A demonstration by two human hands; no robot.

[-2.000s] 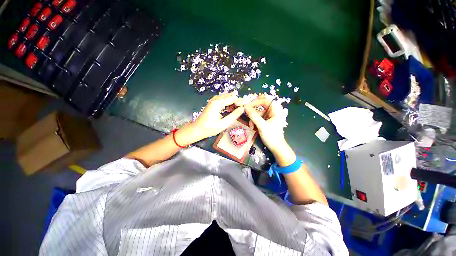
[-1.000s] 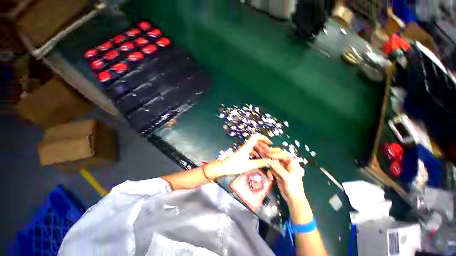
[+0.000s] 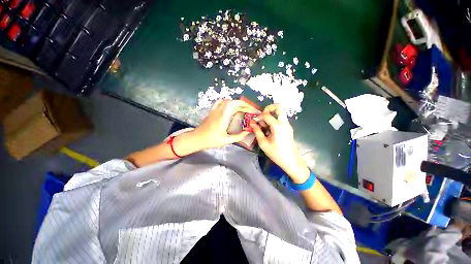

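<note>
A small red device housing (image 3: 249, 121) lies between my two hands, over the square fixture (image 3: 250, 147) with the orange-brown rim. My left hand (image 3: 222, 124) holds the housing's left side with thumb and fingers. My right hand (image 3: 276, 136) has its fingertips at the housing's right side; whether they pinch a small part is too small to tell. Most of the fixture is hidden under my hands. A pile of dark and silver-white bits (image 3: 232, 44) lies beyond, with a bright white heap (image 3: 281, 90) nearer my hands.
The black blister tray (image 3: 77, 41) with red housings is at upper left. A pale stick (image 3: 333, 96), a square pad (image 3: 336, 121), white tissue (image 3: 369, 113) and a white box with a red switch (image 3: 390, 167) are right. Red housings (image 3: 407, 62) sit in a box farther right.
The view has swung back and shifted. My hands have come down from beyond the fixture to over it, and the red housing that lay on it is now between my fingers.
</note>
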